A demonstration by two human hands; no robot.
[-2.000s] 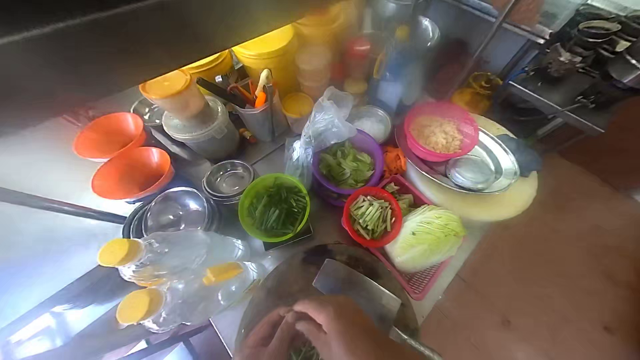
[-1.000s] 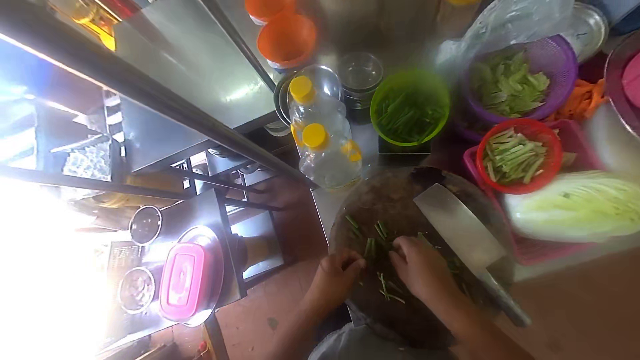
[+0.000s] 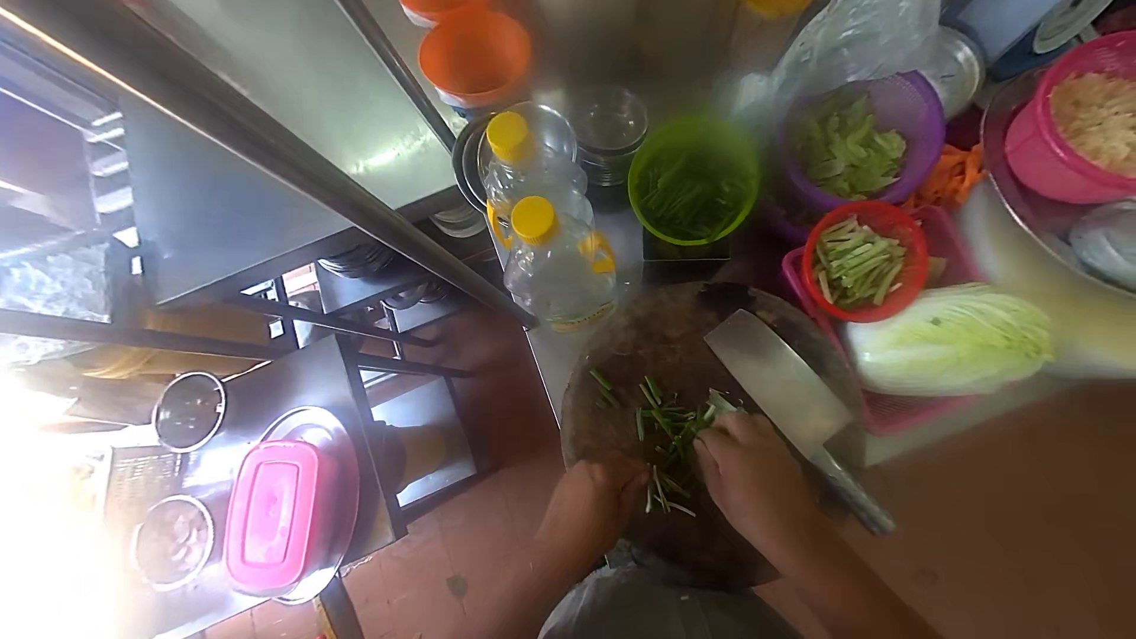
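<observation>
On a round, dark chopping board point(image 3: 657, 328) lie scattered cut green stalks point(image 3: 670, 417). My left hand point(image 3: 599, 497) is at the lower left of the board, fingers curled; whether it grips a stalk is not clear. My right hand point(image 3: 741, 461) has its fingers closed at the right edge of the stalks, on a few greens with a pale leafy piece point(image 3: 721, 406) beside the fingertips. A cleaver point(image 3: 781, 382) rests flat on the board, right of my right hand, its metal handle pointing to the lower right and past the rim.
Beyond the board stand clear bottles with yellow caps point(image 3: 564, 275), a green basket of cut greens point(image 3: 694, 182), a purple basket point(image 3: 927, 133) and a red bowl of cut stalks point(image 3: 919, 257). A napa cabbage point(image 3: 950, 342) lies on a pink tray point(image 3: 896, 413). A metal rail point(image 3: 293, 177) crosses the left.
The view has swung strongly since the oldest frame. My hands were close together then and are apart now. Since one second ago, my right hand has closed in on the greens.
</observation>
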